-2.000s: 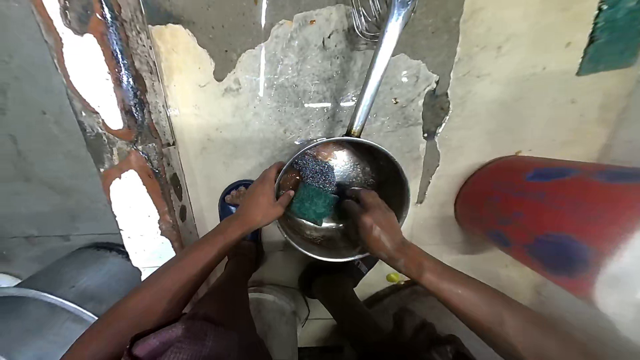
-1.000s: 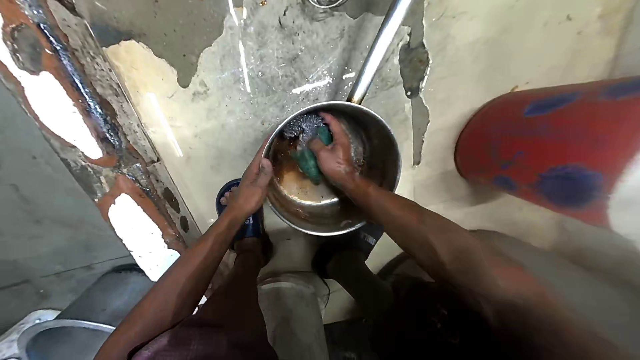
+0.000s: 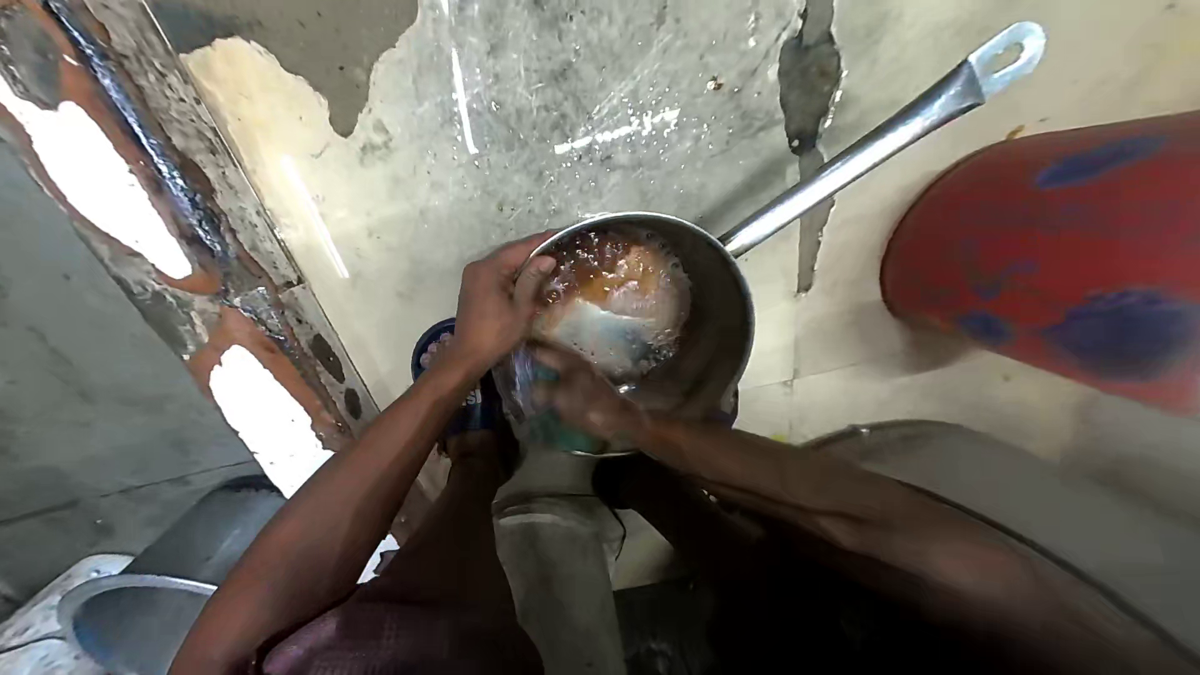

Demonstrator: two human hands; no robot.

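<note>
A deep metal saucepan (image 3: 717, 328) with a long metal handle holds brownish, foamy liquid (image 3: 614, 300). My left hand (image 3: 497, 305) grips its left rim, thumb over the edge and fingers outside. At the lower left rim my right hand (image 3: 586, 398), blurred by motion, presses a green scouring pad (image 3: 562, 431) against the pan's wall. Whether the pad lies inside or outside the rim is hard to tell. The fingers of the right hand are partly blurred.
A red drum with blue patches (image 3: 1059, 262) lies at the right. Metal pots (image 3: 141, 623) stand at the lower left, beside a raised, broken floor edge (image 3: 234, 291). A large round vessel (image 3: 994, 469) is at the lower right. My sandalled foot (image 3: 434, 349) is beside the pan.
My right hand has moved with the green pad from the pan's inside to its lower left rim. The pan's handle has swung to the right. My left hand stays at the left rim.
</note>
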